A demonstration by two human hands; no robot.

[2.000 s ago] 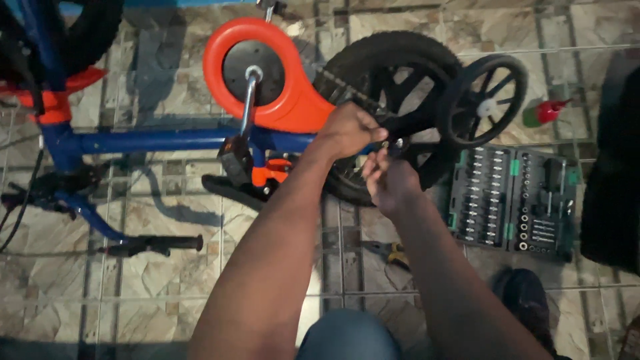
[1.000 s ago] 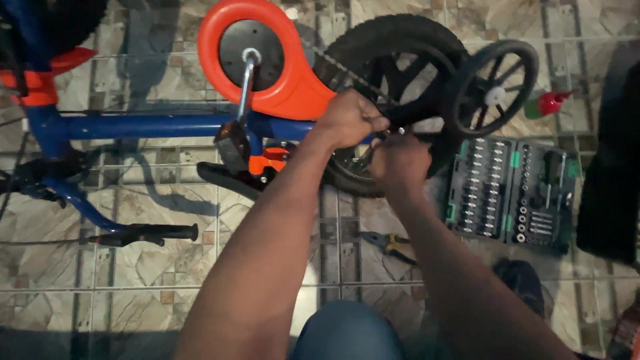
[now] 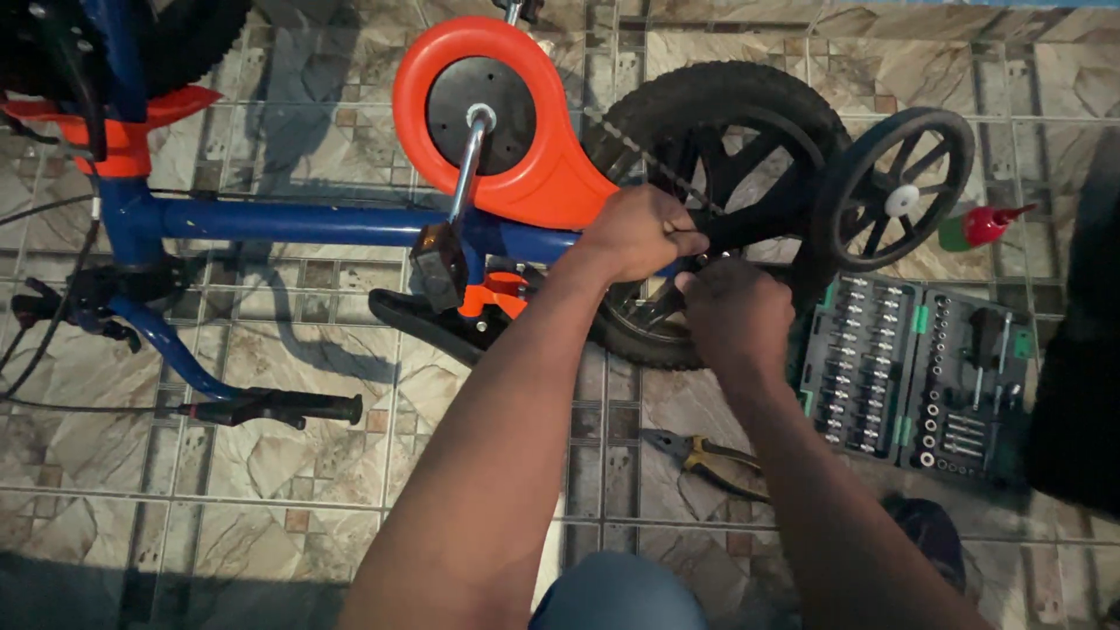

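A blue child's bicycle frame (image 3: 297, 221) lies on its side, with an orange chain guard (image 3: 551, 166), a crank arm (image 3: 470, 166) and a black rear wheel (image 3: 744, 87). A training wheel (image 3: 894, 189) stands out at the rear. My left hand (image 3: 646, 234) is at the frame's rear end by the hub, fingertips pinched together; whether a small part is between them cannot be told. Close to its right, my right hand (image 3: 735, 311) is curled at the same spot, its fingertips near a small shiny piece of hardware. What it holds is hidden.
An open socket and bit set (image 3: 914, 376) lies on the tiled floor at the right. Pliers with yellow and black handles (image 3: 704, 459) are below the rear wheel. A red-and-green bottle (image 3: 980, 227) stands beyond the training wheel. The handlebar grip (image 3: 315, 409) is at left, the saddle (image 3: 429, 328) below the frame.
Both hands stay at the rear hub area. My right hand has shifted and turned slightly, with its fingers now more curled and hidden than two seconds ago.
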